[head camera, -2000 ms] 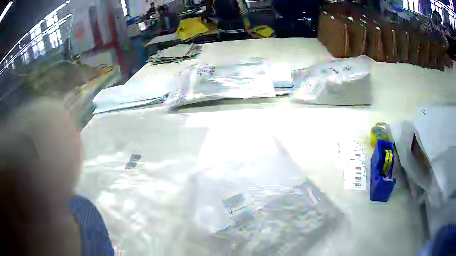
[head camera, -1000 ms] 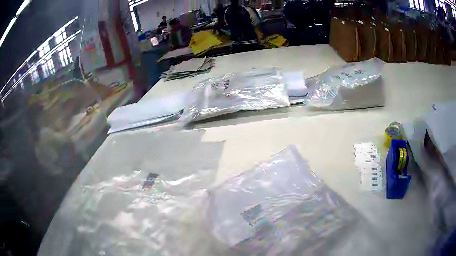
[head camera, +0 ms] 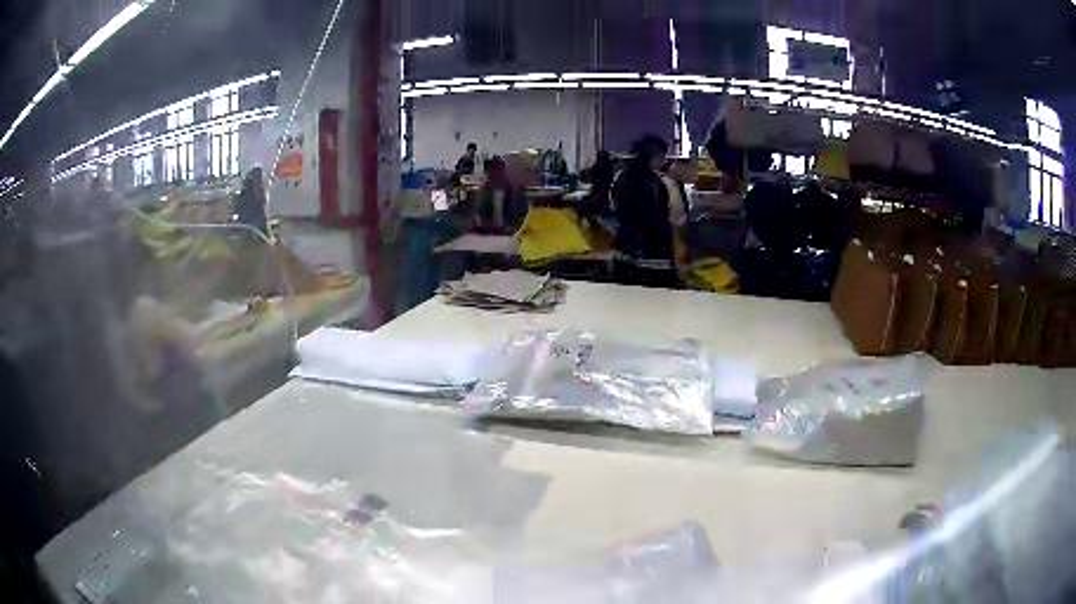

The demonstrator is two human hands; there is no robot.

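Neither of my hands shows in the head view. Clear poly bags (head camera: pixel 295 531) lie flat at the near left of the table, with a small dark printed block. The top of another clear bag (head camera: pixel 667 555) shows at the bottom middle edge, its rest cut off. A blurred, shiny translucent sheet (head camera: pixel 991 531) is raised at the lower right and covers most of the spot around a small dark and yellowish thing; I cannot tell what holds it.
Filled bags (head camera: pixel 602 383) and another filled bag (head camera: pixel 844 413) lie across the table (head camera: pixel 661 472), by white folded layers (head camera: pixel 378 360). Grey flat pieces (head camera: pixel 505 289) lie at the far end. Brown bags (head camera: pixel 932 307) stand far right. People (head camera: pixel 643 207) are behind.
The view has tilted up, so the near bag has slid down to the lower edge. A shiny translucent sheet has come up at the lower right, over the area of the blue dispenser and labels.
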